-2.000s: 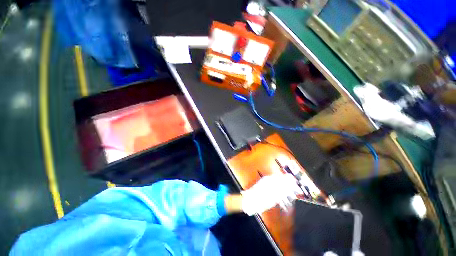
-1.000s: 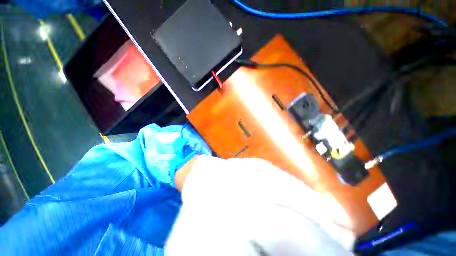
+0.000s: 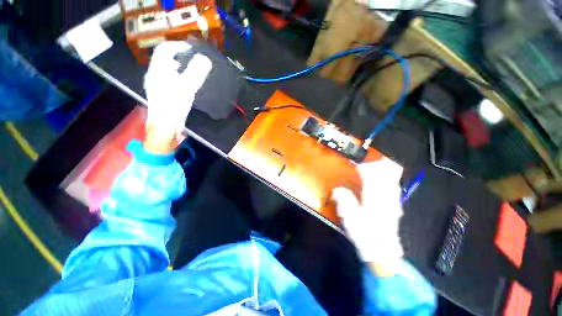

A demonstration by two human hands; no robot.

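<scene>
My gloved left hand (image 3: 171, 89) is at the left edge of a flat black box (image 3: 219, 83), with fingers over its top; the underside of the grip is hidden. The box lies on the bench left of the orange mat (image 3: 259, 139). A black and silver connector block (image 3: 333, 139) sits at the mat's far edge. A thin black lead (image 3: 277, 108) ends in a plug near the mat's far left corner, apart from the box. My gloved right hand (image 3: 373, 213) is over the mat's right end, fingers apart, holding nothing visible.
An orange instrument (image 3: 169, 28) stands behind the box. A blue cable (image 3: 403, 80) loops to the connector block. A blue pen (image 3: 413, 186), a remote control (image 3: 453, 241) and salmon-red pads (image 3: 511, 233) lie to the right. A dark bin with pink-red sheets (image 3: 111, 166) is lower left.
The view has swung right and back. My left hand now reaches the black box. My right hand has come into view over the mat. The black lead's plug now lies apart from the box.
</scene>
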